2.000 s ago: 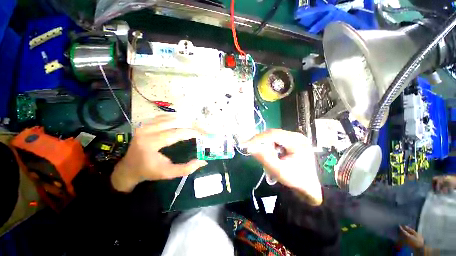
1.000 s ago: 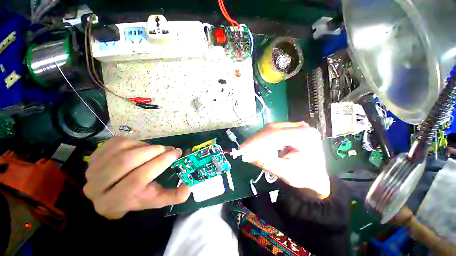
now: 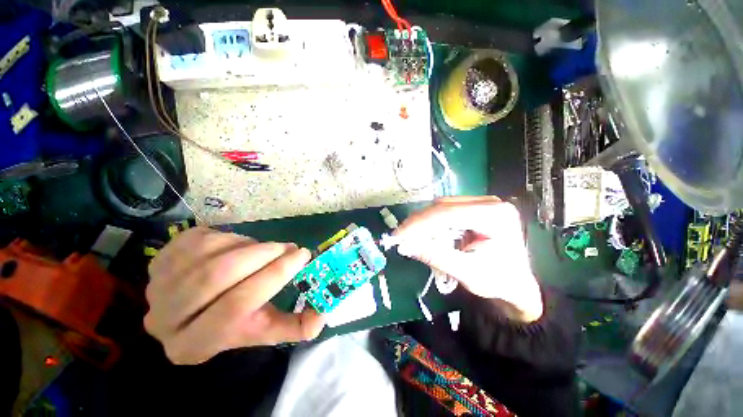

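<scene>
A teal-green circuit board [image 3: 338, 273] with dark chips is held tilted over the dark green bench, in front of the pale mat. My left hand [image 3: 232, 297] grips its left end between thumb and fingers. My right hand [image 3: 468, 248] pinches a small white plug [image 3: 389, 242] at the board's right edge; whether it is seated in the board cannot be told. A white rectangular piece [image 3: 352, 311] lies below the board, partly hidden by it.
Behind are the pale mat [image 3: 285, 163], red and black clips [image 3: 244, 158], a white power strip [image 3: 318, 61] and a yellow tin [image 3: 464, 106]. A solder spool [image 3: 85, 81] stands upper left, an orange case [image 3: 61, 297] left, a metal funnel [image 3: 676, 98] upper right.
The board has been raised from the bench and tilted, its right end now angled up. Both hands have moved with it. The camera view has come closer and shifted.
</scene>
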